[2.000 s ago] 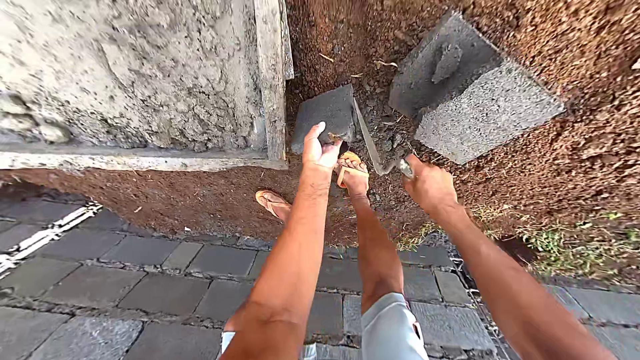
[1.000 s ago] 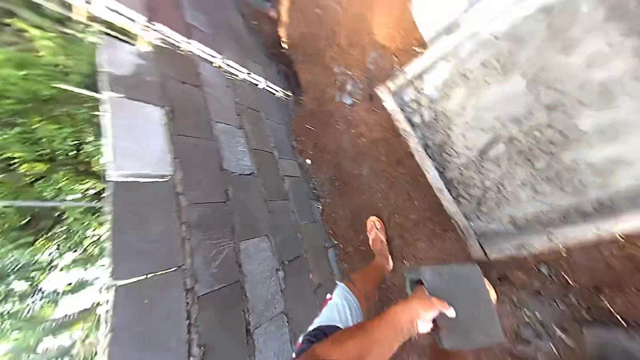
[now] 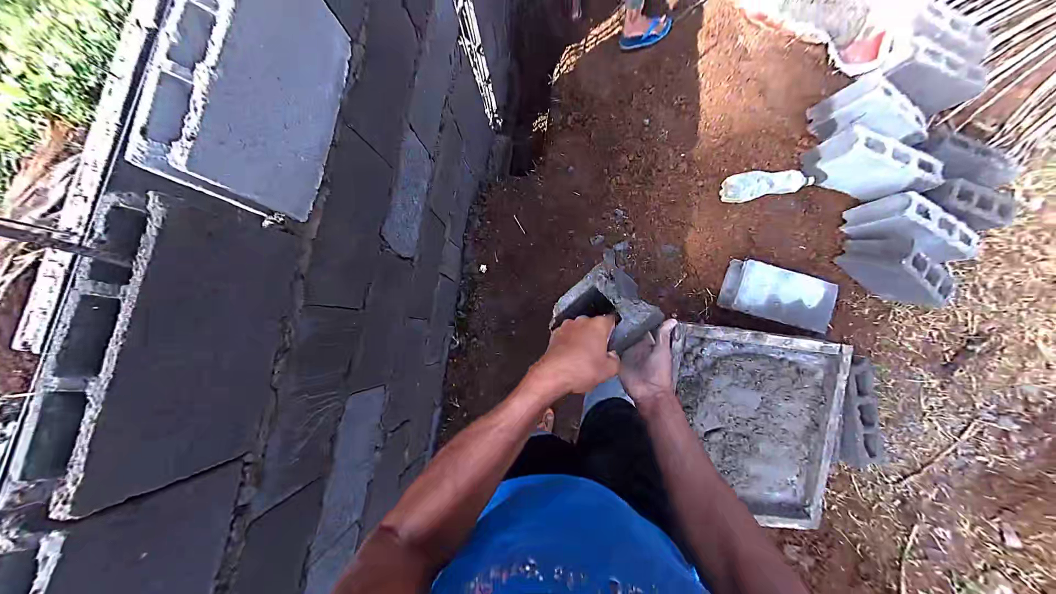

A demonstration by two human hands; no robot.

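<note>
A broken piece of grey concrete block (image 3: 623, 301) is held in front of my body, between both hands. My left hand (image 3: 577, 355) grips its near left edge, the fingers closed over the rim beside a dark hollow. My right hand (image 3: 652, 363) supports its right side from below, partly hidden by the block. Just right of my right hand stands a wooden-framed mortar tray (image 3: 833, 429) with wet grey mortar inside.
A concrete block wall (image 3: 346, 330) with open cores on top runs along the left. Several hollow blocks (image 3: 883, 161) stand at the right, near a plastic bottle (image 3: 763, 186). A grey block (image 3: 780, 295) lies behind the tray. Another person's foot in a blue sandal (image 3: 646, 33) is at the top.
The view has swung widely. Two seconds ago my right hand held a trowel, which it no longer holds. A block piece was in one hand a second ago; now both hands hold one.
</note>
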